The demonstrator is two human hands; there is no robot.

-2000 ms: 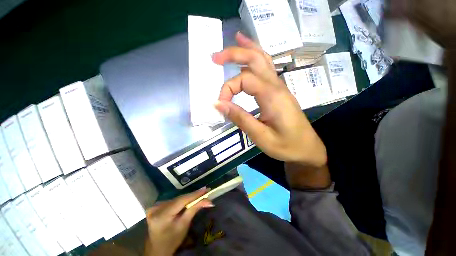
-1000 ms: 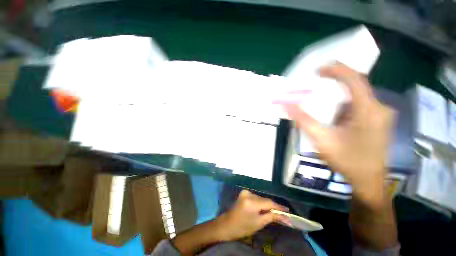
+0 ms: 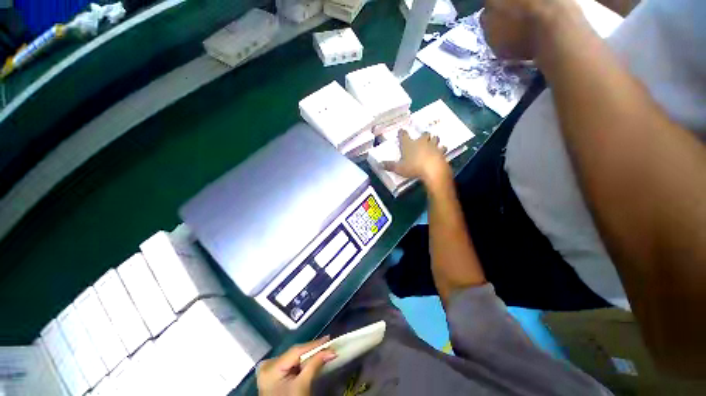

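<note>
My right hand (image 3: 420, 157) reaches to the small white boxes (image 3: 335, 113) stacked right of the scale. Its fingers lie over a white box at the near side of the stacks; whether they grip it I cannot tell. My left hand (image 3: 291, 373) holds a thin, pale-yellow pad of sticker sheets (image 3: 347, 346) near my body, below the scale. The digital counting scale (image 3: 275, 205) has a bare metal pan, with its display windows and coloured keypad facing me. White boxes stand in rows (image 3: 124, 308) left of the scale.
A coworker's arm (image 3: 611, 170) crosses the right side, near clear bags of small parts (image 3: 480, 73). More white boxes (image 3: 338, 46) lie at the back by a grey post (image 3: 413, 35). A cardboard carton (image 3: 619, 352) is on the blue floor at lower right.
My right hand has moved from above the standing rows to the stacks right of the scale, without the box it held. My left hand still holds the pad. The view has swung right.
</note>
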